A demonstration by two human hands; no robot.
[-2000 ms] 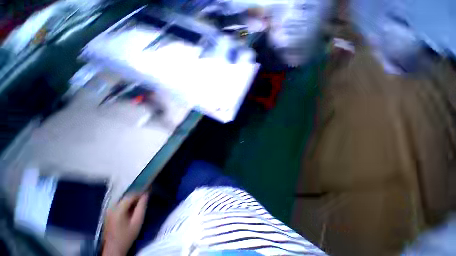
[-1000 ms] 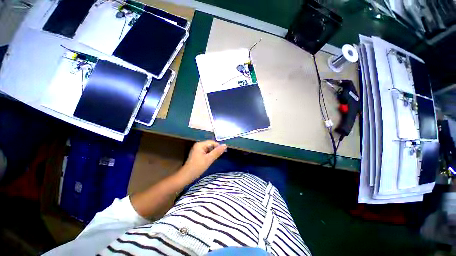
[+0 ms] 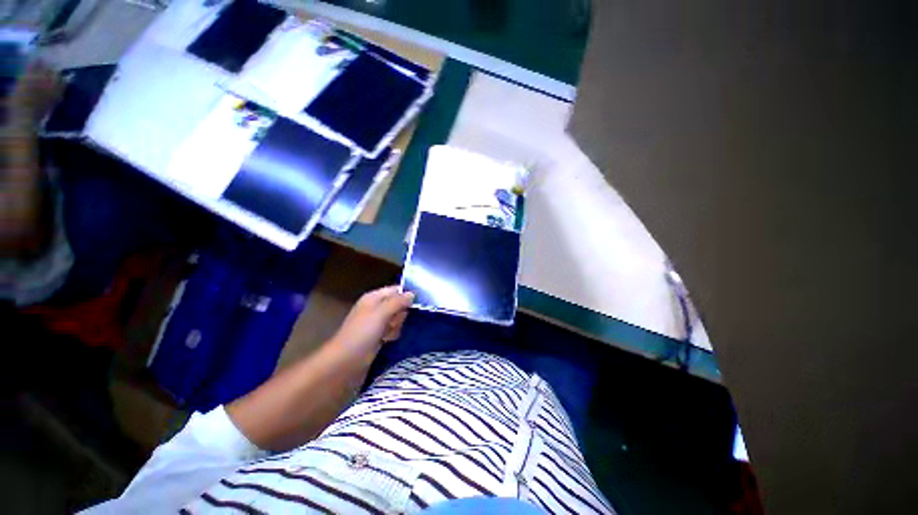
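My left hand grips the lower left corner of a display unit, thumb on top. The unit has a white far half and a glossy dark screen panel on the near half, with a bright reflection. Its near end sticks out over the bench's green front edge. A small green circuit board with a yellow part and thin lead wires lies at the unit's right edge, beyond the panel. My right hand is not seen.
Several display units lie on white sheets at the left. A beige mat is right of the unit. A large blurred brown-grey surface hides the right side. Another person's arm is at the far left.
My left hand has taken hold of the unit, which is now nearer and over the bench edge. The view has shifted; a brown-grey surface hides where the soldering gun and spool showed.
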